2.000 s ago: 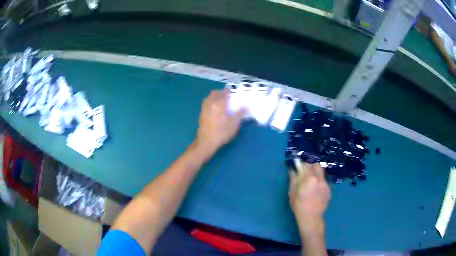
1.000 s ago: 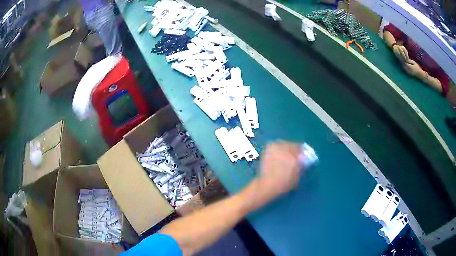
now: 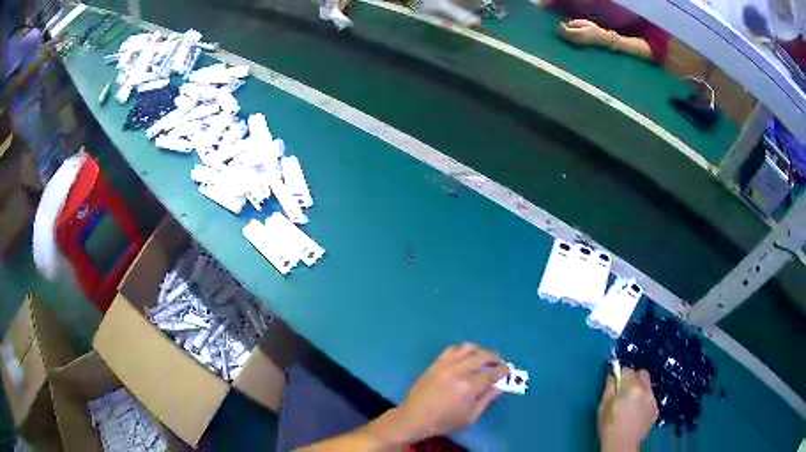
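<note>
My left hand (image 3: 455, 388) holds a white plastic housing (image 3: 514, 380) low over the bench near its front edge; the end with dark openings sticks out past the fingers. My right hand (image 3: 627, 413) grips a small pale-handled tool (image 3: 617, 372) at the left edge of the pile of small black inserts (image 3: 667, 366). The tool's tip is too small to make out. A short row of white housings (image 3: 574, 274) lies by the pale rail, with one tilted housing (image 3: 616, 306) beside it. Two housings (image 3: 281, 241) lie side by side below the loose heap (image 3: 256, 159).
A further heap of housings (image 3: 159, 57) and a small dark pile (image 3: 152, 108) lie far left. Open cartons (image 3: 159, 353) and a red stool (image 3: 93, 229) stand below the bench. A metal upright (image 3: 751, 274) rises at right. Another person's arm (image 3: 601, 37) rests across the belt.
The view has swung right. My left hand has brought the housing from beside the heap towards the front edge, near the black pile. My right hand with the tool has come into view.
</note>
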